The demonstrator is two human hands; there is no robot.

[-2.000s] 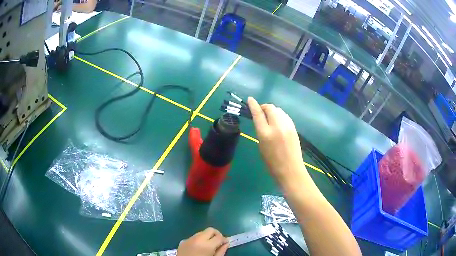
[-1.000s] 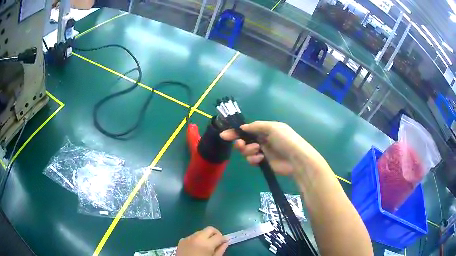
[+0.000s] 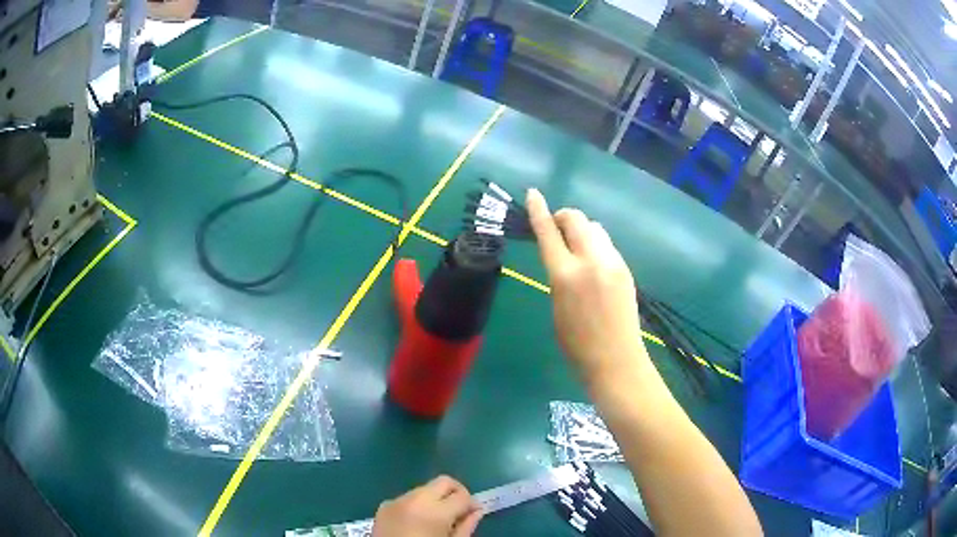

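My right hand (image 3: pixel 588 283) holds a fan of black wires with white sleeves (image 3: pixel 491 210) near their ends, just above the nozzle of the heat gun. The red and black heat gun (image 3: pixel 436 357) stands nozzle up on the bench. My left hand (image 3: pixel 428 510), cut off by the bottom edge, holds the steel ruler (image 3: pixel 514 491) flat on the bench. The ruler's right end lies by a bundle of black wires with white sleeves (image 3: pixel 588 501). A small clear bag of white sleeves (image 3: pixel 582 432) lies just above that bundle.
Crumpled clear bags (image 3: pixel 215 388) lie left of the heat gun. The black cord (image 3: pixel 299 236) loops behind it. A blue bin (image 3: pixel 777 451) at right holds a bag of red-pink parts (image 3: pixel 839 362). A beige-grey machine (image 3: pixel 42 168) stands at the left edge.
Since one second ago, my right hand has turned and moved up and right. The wires now trail to the right, with their sleeved ends over the nozzle. My left hand has stayed on the ruler.
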